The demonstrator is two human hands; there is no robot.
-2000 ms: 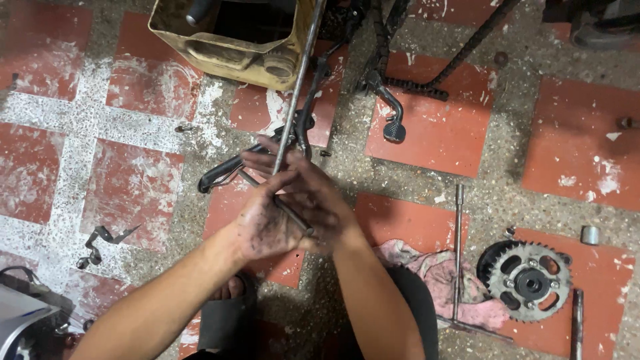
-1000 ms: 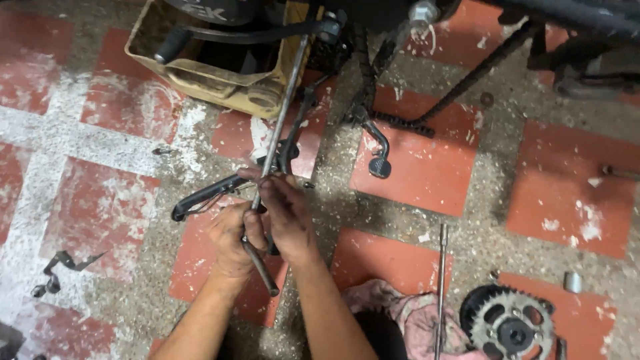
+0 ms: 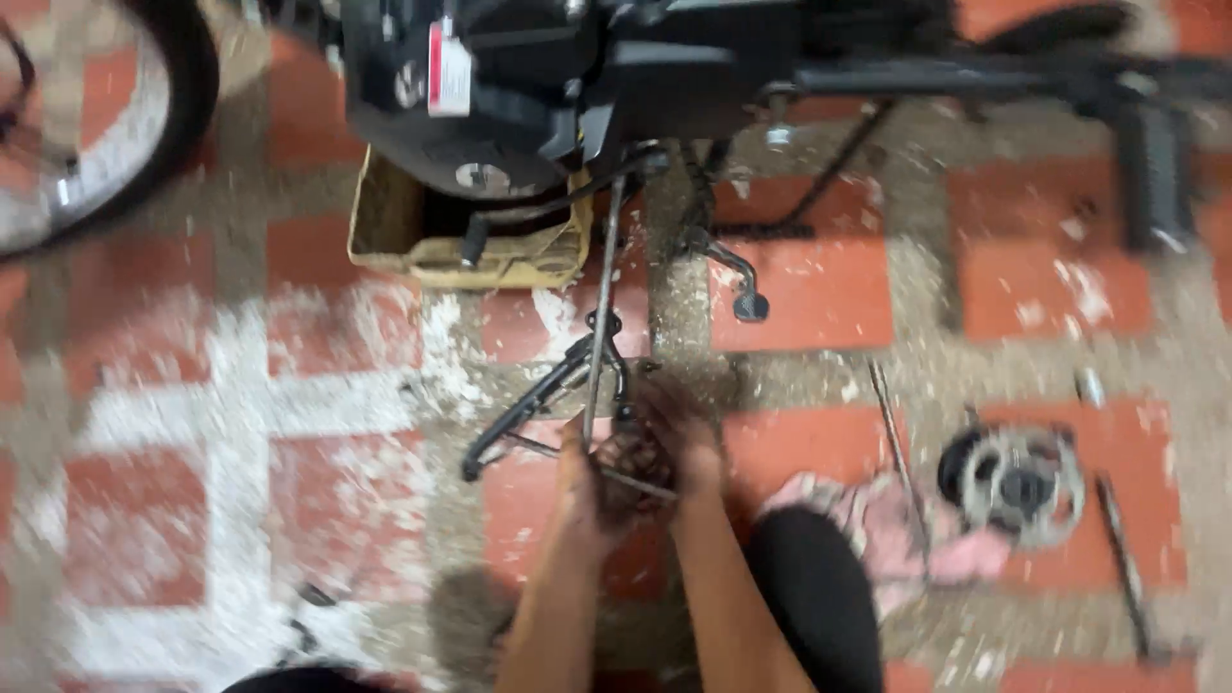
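Note:
A long steel T-handle wrench (image 3: 603,308) runs from my hands up to the underside of a motorcycle (image 3: 693,77). My left hand (image 3: 597,481) is closed about the wrench where the shaft meets its crossbar. Beside it, my right hand (image 3: 679,452) is at the crossbar's right end; blur hides whether its fingers grip. Just beyond my hands a black metal bracket (image 3: 529,399) lies on the floor, partly behind the shaft. What the wrench's far tip touches is too dark and blurred to tell.
A cut-open yellowish plastic container (image 3: 500,274) stands under the engine. A pedal (image 3: 751,306) hangs right of the shaft. On the tiled floor at right lie a pink rag (image 3: 866,520), another rod tool (image 3: 895,443), a sprocket (image 3: 1025,486), a socket (image 3: 1090,387) and a bar (image 3: 1124,568). A wheel (image 3: 192,115) is upper left.
The view has shifted to show more of the motorcycle. My hands, together on the wrench's shaft a second ago, are now farther apart at its crossbar end.

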